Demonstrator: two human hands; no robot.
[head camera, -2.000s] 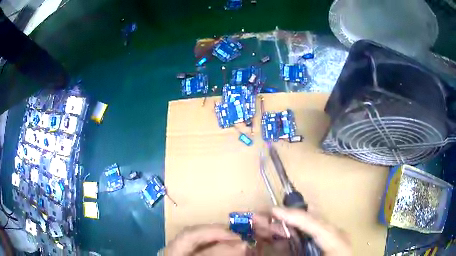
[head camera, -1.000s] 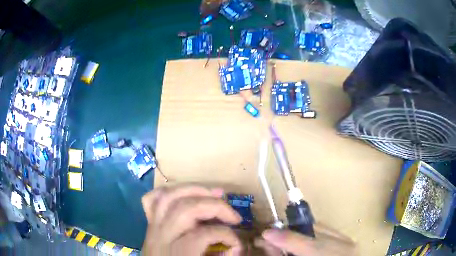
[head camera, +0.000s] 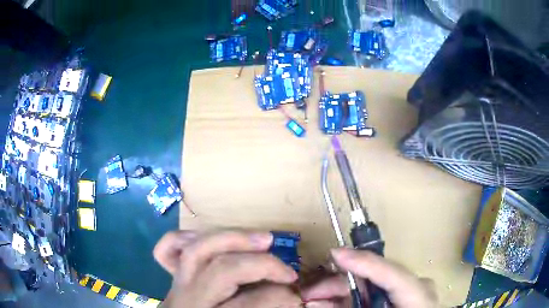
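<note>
My left hand (head camera: 226, 271) is at the bottom centre, its fingers on the left edge of a blue circuit board (head camera: 285, 248). Its lower part is cut off by the frame. My right hand (head camera: 376, 280) holds the black handle of a soldering iron (head camera: 350, 186), whose purplish tip points up the cardboard. A thin bent solder feed tube (head camera: 329, 201) runs along the iron's left side. Fingers of my right hand also reach close to the board's lower edge, by a thin red wire (head camera: 313, 300). What they grip there is hidden.
Tan cardboard (head camera: 241, 174) bears a board pile (head camera: 283, 81) and another board (head camera: 343, 113). A fume fan (head camera: 481, 120) and a tip-cleaning box (head camera: 511, 237) stand right. A tray of assemblies (head camera: 45, 138), batteries (head camera: 87, 191) and loose boards (head camera: 162, 194) lie left.
Since two seconds ago, my left hand has risen into fuller view and closed on the board's left edge. The view has shifted, so the cardboard and boards appear higher. The iron remains in my right hand.
</note>
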